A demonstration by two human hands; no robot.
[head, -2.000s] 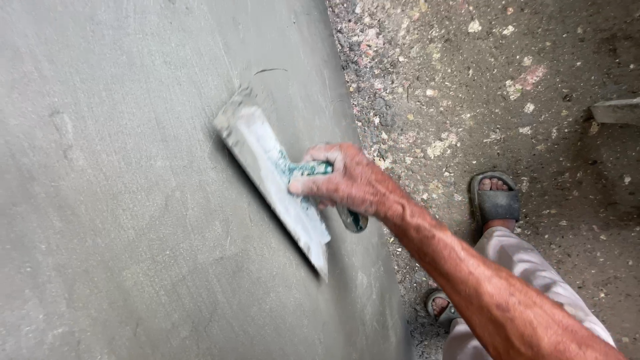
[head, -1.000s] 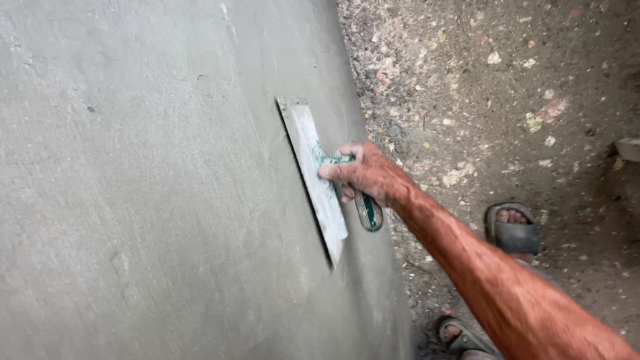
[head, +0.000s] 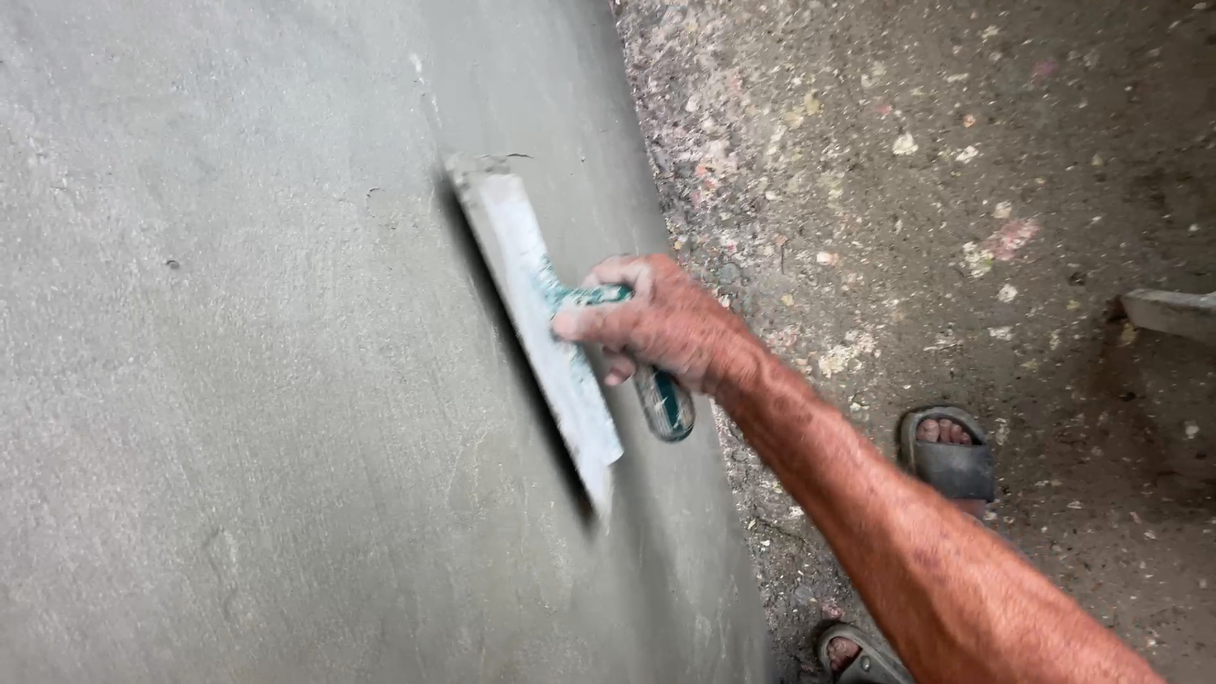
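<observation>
My right hand (head: pixel 655 323) is closed around the green and clear handle (head: pixel 671 404) of a finishing trowel. Pale residue coats the fingers and parts of the handle. The trowel's long metal blade (head: pixel 541 313) lies diagonally over a smooth grey plastered or cement surface (head: pixel 285 399), with a dark shadow along its left side. Grey material clings to the blade's upper end. A thin curved mark (head: pixel 518 155) shows on the surface beside that end. My left hand is out of view.
The grey surface's edge runs down the middle, beside a rough, speckled floor (head: pixel 883 209). Two feet in dark sandals, one sandal (head: pixel 955 465) at the right and another (head: pixel 860 655) at the bottom, stand there. A pale beam-like object (head: pixel 1173 312) juts in at the right edge.
Since one second ago, my right hand and the trowel have shifted left across the grey surface, and the blade slants more. The grip on the handle remains.
</observation>
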